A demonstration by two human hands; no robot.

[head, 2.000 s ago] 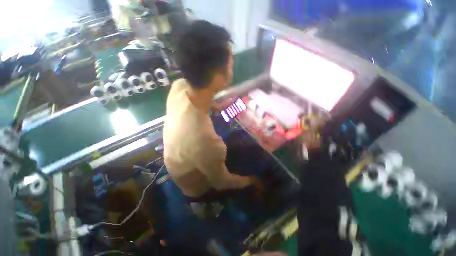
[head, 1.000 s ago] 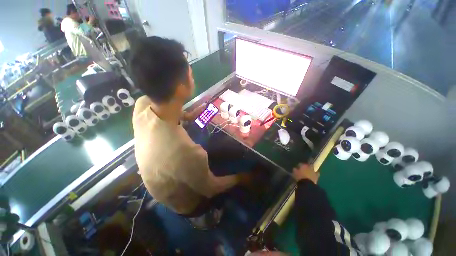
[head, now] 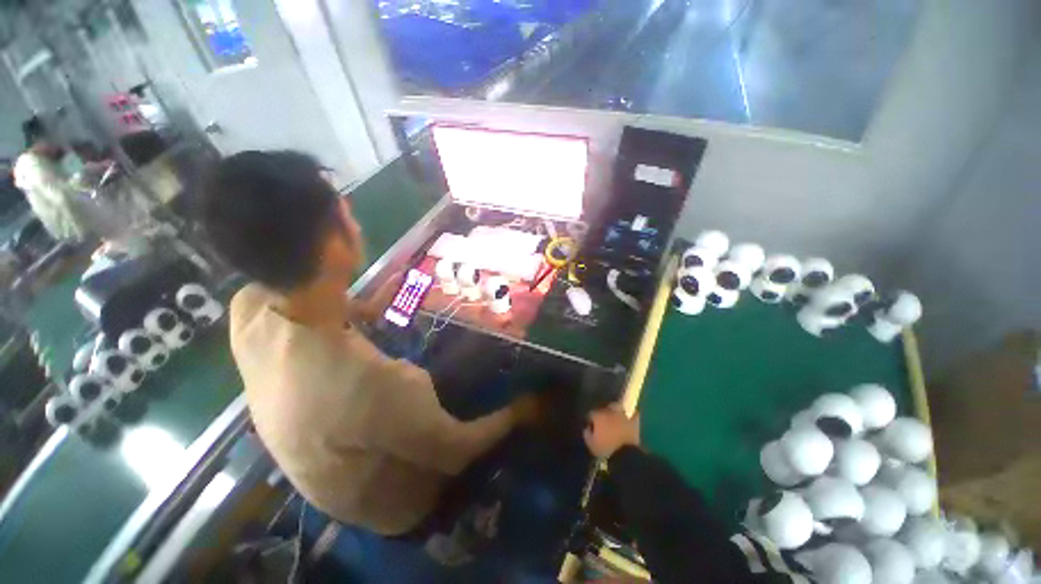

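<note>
My right hand [head: 613, 431], in a black sleeve with pale stripes, is curled over the pale yellow table edge rail [head: 648, 356] at the green table's near left corner. A sliver of skin at the bottom edge looks like my left hand [head: 616, 580]; it is cut off and its fingers are hidden. White ball-headed cameras with black faces [head: 783, 277] stand along the green table's back, and a larger heap [head: 856, 462] lies at its right front. A white mouse [head: 579, 301] lies beyond my right hand.
A seated person [head: 331, 376] at the left holds a lit smartphone [head: 409, 297]. Wired cameras [head: 499, 293] stand on the pink mat [head: 519, 317] before a bright monitor [head: 514, 171]. A yellow tape roll [head: 561, 251] and dark case [head: 653, 177] are near. More cameras [head: 137, 348] stand at left.
My right hand has gone from over the desk by the monitor to the table edge rail. The view has swung right, showing more of the green table and camera heap.
</note>
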